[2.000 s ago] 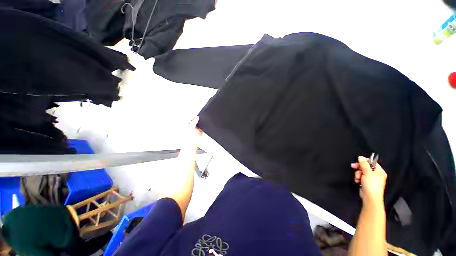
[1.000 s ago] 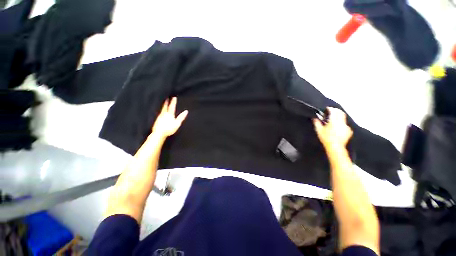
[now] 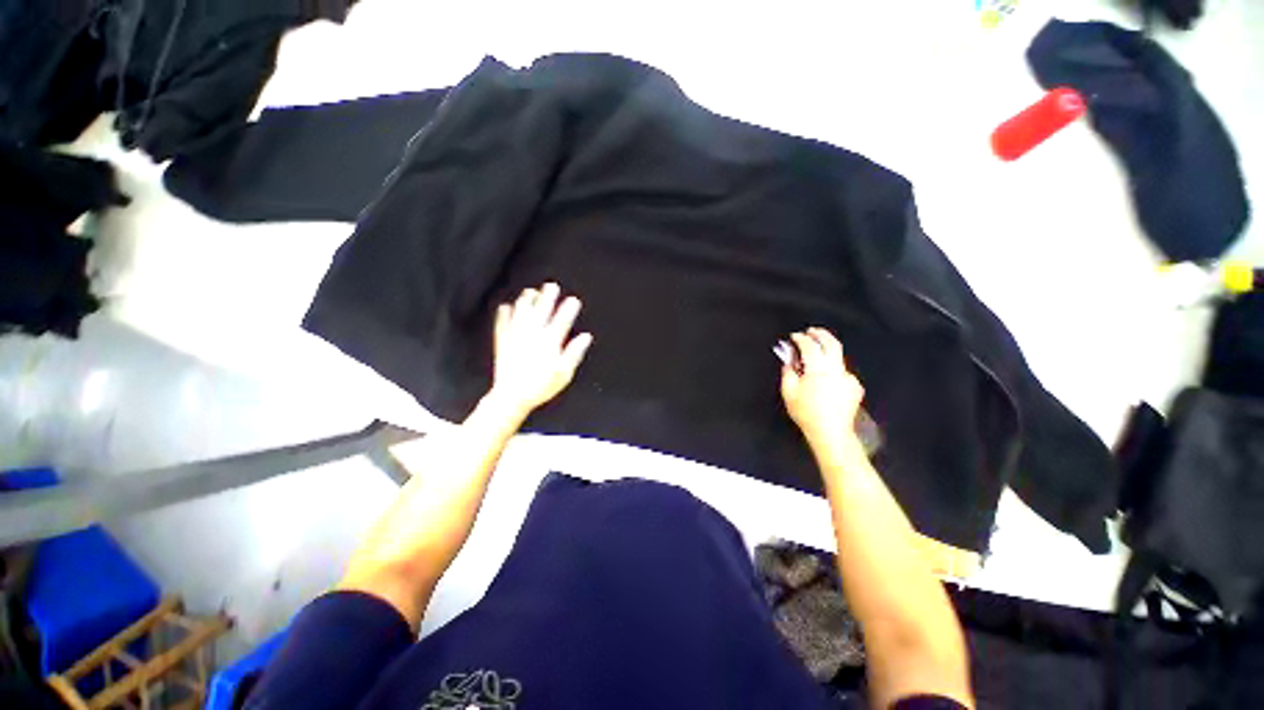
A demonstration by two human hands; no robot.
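A black zip-front jacket [image 3: 693, 236] lies spread on the white table, its inside facing up, with one sleeve out to the left and one to the lower right. My left hand [image 3: 537, 347] lies on the jacket left of its middle, fingers spread, holding nothing. My right hand [image 3: 822, 382] is over the right part of the jacket, fingers curled around a small silver and dark tool [image 3: 787, 355], likely thread snips. A grey care label [image 3: 868, 433] is mostly hidden behind my right wrist.
A red thread cone [image 3: 1037, 125] lies at the upper right beside a dark garment [image 3: 1157, 139]. A yellow cap [image 3: 1238, 279] and a black bag [image 3: 1206, 458] are at the right. Dark garments [image 3: 208, 63] lie upper left. A wooden stool [image 3: 139, 659] and blue bin [image 3: 90, 596] stand lower left.
The view has shifted. The jacket's front edge at the right now lies further over, with the zipper line visible there. My right hand has moved left and down, off that edge. My left hand stays flat on the fabric.
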